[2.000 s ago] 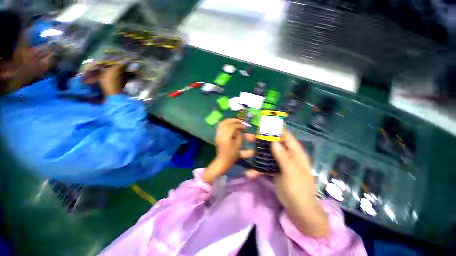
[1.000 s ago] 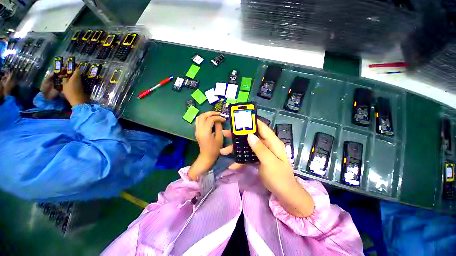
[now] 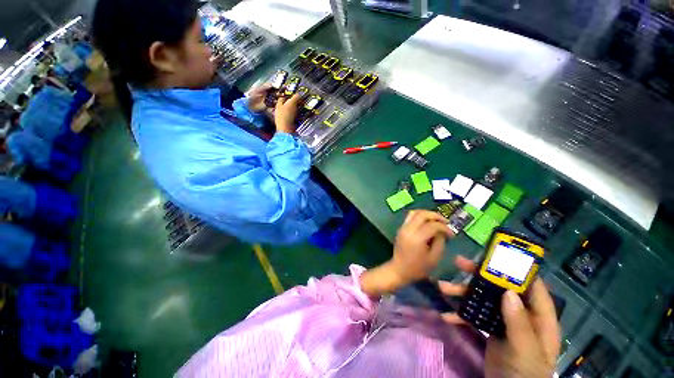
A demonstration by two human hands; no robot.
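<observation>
A keypad phone [image 3: 511, 263] with a yellow frame and a lit white screen is in my right hand [image 3: 532, 328], face up and tilted, thumb beside the keys. My left hand [image 3: 421, 247] is left of the phone with its fingers curled; whether its fingertips hold something small cannot be told. Beyond lie green batteries [image 3: 420, 182], white-sided ones [image 3: 478, 196] and small dark parts [image 3: 417, 160]. A red and white marker pen [image 3: 369, 148] lies to their left. Dark phones [image 3: 550, 210] lie face down in the clear blister tray [image 3: 632, 273] at the right.
A person in a blue smock [image 3: 222, 170] works at the left, holding phones over a clear tray [image 3: 334, 117] of yellow-framed phones. A white strip [image 3: 436, 70] runs along the bench's back, with stacked grey trays [image 3: 591, 111] behind it. Blue-smocked people sit far left.
The view has swung left, so the bench lies farther right and the neighbour shows more fully. The phone stays lit in my right hand. My left hand has moved away from the phone.
</observation>
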